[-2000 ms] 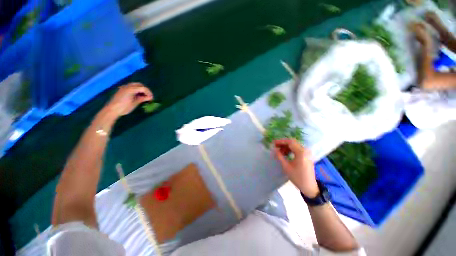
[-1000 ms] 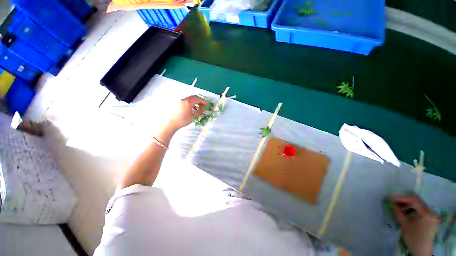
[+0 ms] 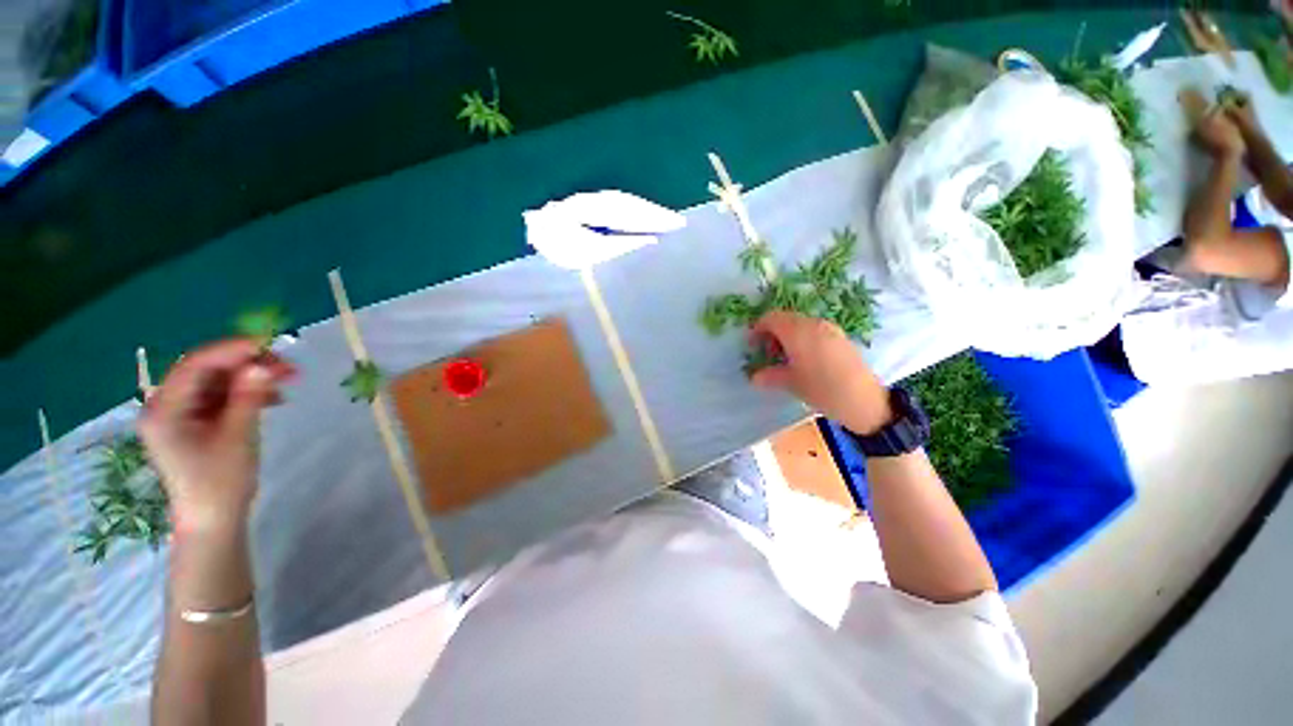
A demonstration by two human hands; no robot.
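Observation:
My left hand is raised over the left part of the table, with a small green leaf piece at its fingertips. My right hand is at the near edge of a heap of green leaf sets; its fingertips are partly hidden, and I cannot tell whether they grip a leaf. A brown board lies between the hands with a round red part on it. A single small leaf piece lies on a tape strip left of the board. A looser leaf pile is left of my left hand.
A white cloth lies at the back table edge. A clear plastic bag of foliage stands at right, above a blue tote. Sprigs lie on the dark green belt, with a blue tray beyond. Another person's hands are far right.
The view has swung right. My left hand has left the left leaf pile and now holds a leaf piece up. My right hand has come to the right heap.

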